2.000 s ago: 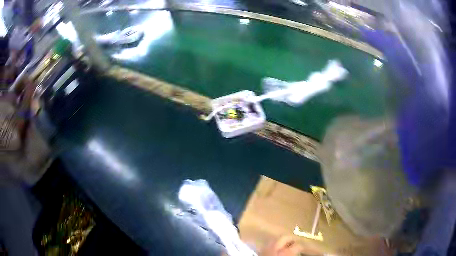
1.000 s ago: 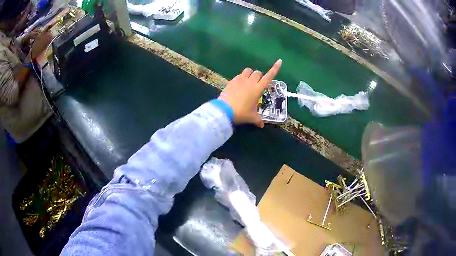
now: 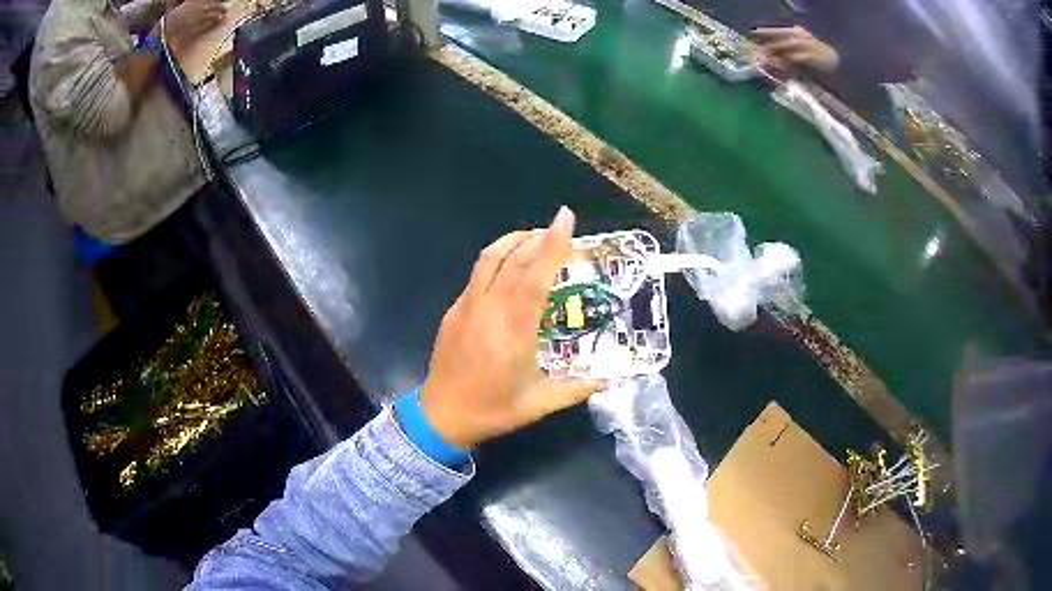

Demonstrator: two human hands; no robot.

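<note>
My left hand (image 3: 496, 329), with a blue band at the wrist, grips an open white power strip housing (image 3: 646, 303) by its left side, over the dark bench. Green wires, a yellow part and a dark block show inside the housing. A white cable runs from its upper right to a power cord in a clear plastic bag (image 3: 738, 271), which lies over the conveyor's edge. A second bagged cord (image 3: 669, 473) lies below the housing and reaches the cardboard. My right hand is not in view.
Brass contact strips (image 3: 888, 479) lie on the cardboard sheet (image 3: 773, 496). A black crate (image 3: 173, 416) of brass strips is at the lower left. A person (image 3: 110, 116) and a black box (image 3: 309, 64) are at upper left. Another person's hand (image 3: 796, 50) is across the green conveyor (image 3: 646, 116).
My left hand has drawn the housing from the conveyor's edge towards me, and its bagged cord has followed. The view has shifted. Another person's hand now shows at a housing across the conveyor.
</note>
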